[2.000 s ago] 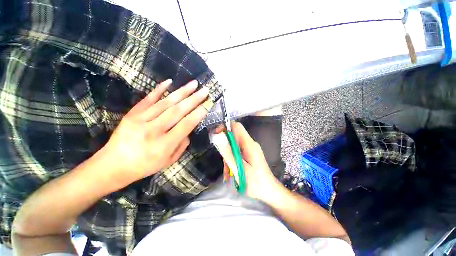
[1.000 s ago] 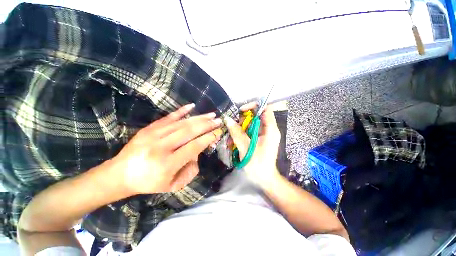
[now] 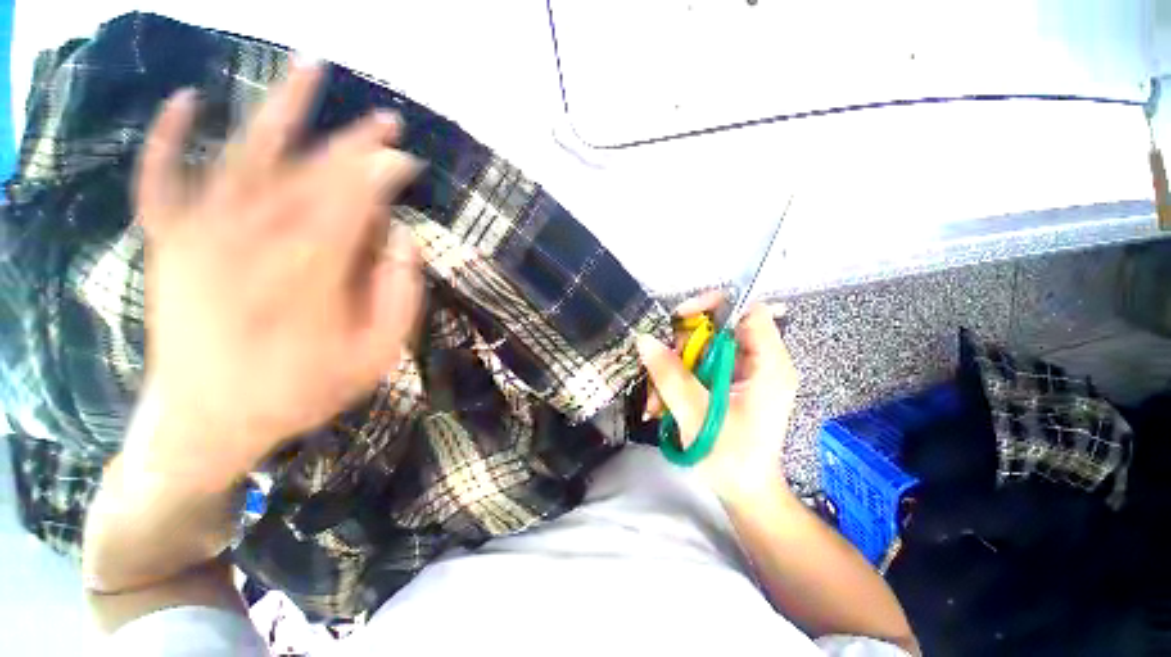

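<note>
The dark plaid garment (image 3: 514, 244) with cream checks lies over the table's left part and my lap. My right hand (image 3: 745, 411) holds the scissors (image 3: 717, 392) with one green and one yellow handle; the silver blades point up and away over the table edge. Its thumb and fingertips also pinch the garment's right corner. My left hand (image 3: 276, 282) is blurred, raised over the left part of the garment, with its fingers spread and nothing seen in it.
The white table (image 3: 848, 167) curves across the top, with a panel seam in it. A blue crate (image 3: 867, 481) stands on the speckled floor at right. Plaid pieces (image 3: 1053, 417) and dark cloth lie beside it. A brown handle shows at the right rim.
The scissors have swung from the garment's edge into my right palm, blades up. My left hand has let go of the edge and moved left and up. The view has shifted left.
</note>
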